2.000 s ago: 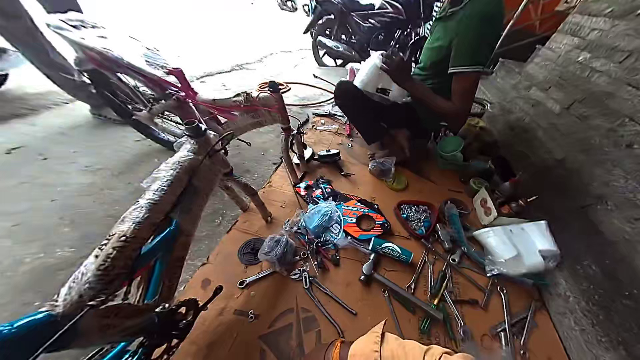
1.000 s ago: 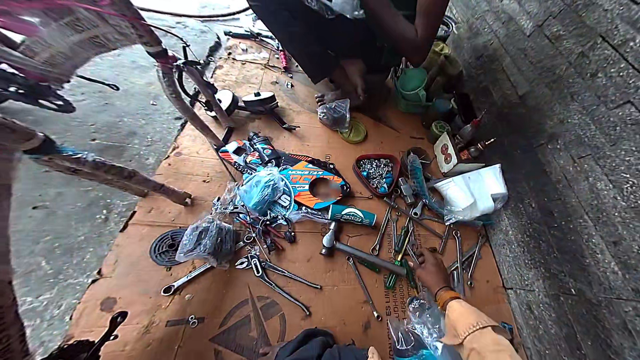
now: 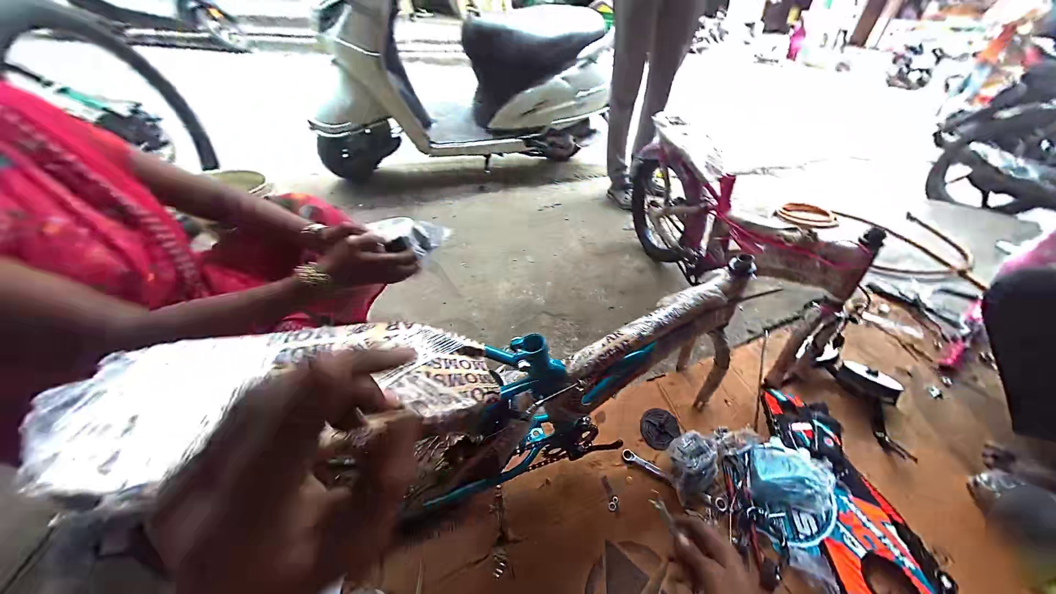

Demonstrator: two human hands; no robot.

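My left hand (image 3: pixel 289 470), large and blurred, has its fingers apart and nothing visible in them. It is in front of the printed-paper and plastic wrapping (image 3: pixel 190 404) on the rear of a blue bicycle frame (image 3: pixel 540 363); contact cannot be told. The frame's top tube (image 3: pixel 660 330) is wrapped too. Low in the view, my right hand (image 3: pixel 709 561) grips a slim metal tool (image 3: pixel 664 513), its type unclear. Close to that hand lie a combination wrench (image 3: pixel 646 464), a sprocket (image 3: pixel 660 427), a blue plastic bag (image 3: pixel 788 487) and orange-and-black printed panels (image 3: pixel 866 528).
A person in red clothing (image 3: pixel 124 231) at left holds a plastic-wrapped part (image 3: pixel 408 235). Beyond are a parked scooter (image 3: pixel 511 107), a standing person's legs (image 3: pixel 643 82) and a pink bicycle (image 3: pixel 701 198). Brown cardboard (image 3: pixel 577 511) covers the ground; a coiled hose (image 3: pixel 808 216) lies behind.
The view has swung left to the blue frame and the person in red. My right hand, earlier among the tools by the hammer, now holds a slim metal tool. My left hand has come into view.
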